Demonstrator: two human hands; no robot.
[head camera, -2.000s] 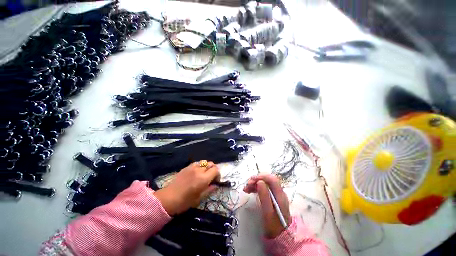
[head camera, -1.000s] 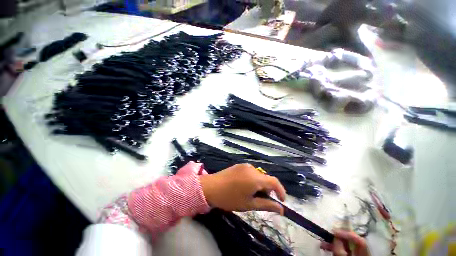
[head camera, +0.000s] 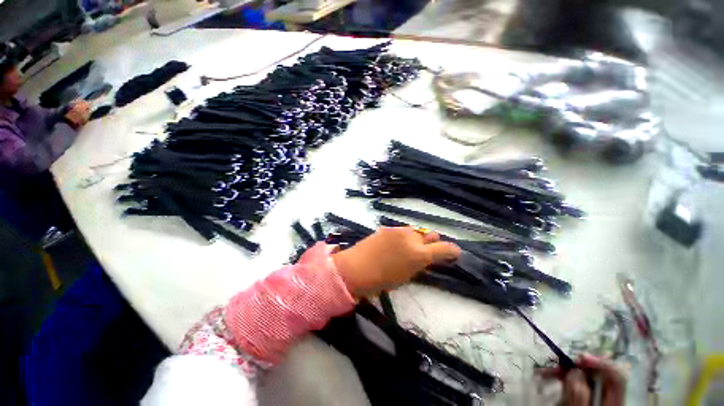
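Observation:
My left hand (head camera: 397, 258), in a pink sleeve, is over the middle strap pile with its fingers bent. Whether it grips a strap is unclear. My right hand (head camera: 594, 384) is blurred and partly cut off at the bottom edge. It is closed on the end of a black webbing strap (head camera: 548, 337), which runs up and left towards the pile. No hand tool can be made out. More black straps with D-rings (head camera: 413, 357) lie below my left hand. Another strap pile (head camera: 468, 186) lies beyond it.
A large heap of black straps (head camera: 246, 135) lies at the left. Whitish-grey rolls (head camera: 603, 103) are at the far right, with a dark small item (head camera: 679, 222) below them. Loose threads (head camera: 627, 317) lie at the right. Another person (head camera: 32, 131) sits at the table's far left.
The view has swung left, so the fan has nearly left the picture and the other person shows. The strap, stretched between both hands a second ago, now shows thin and blurred at my right hand.

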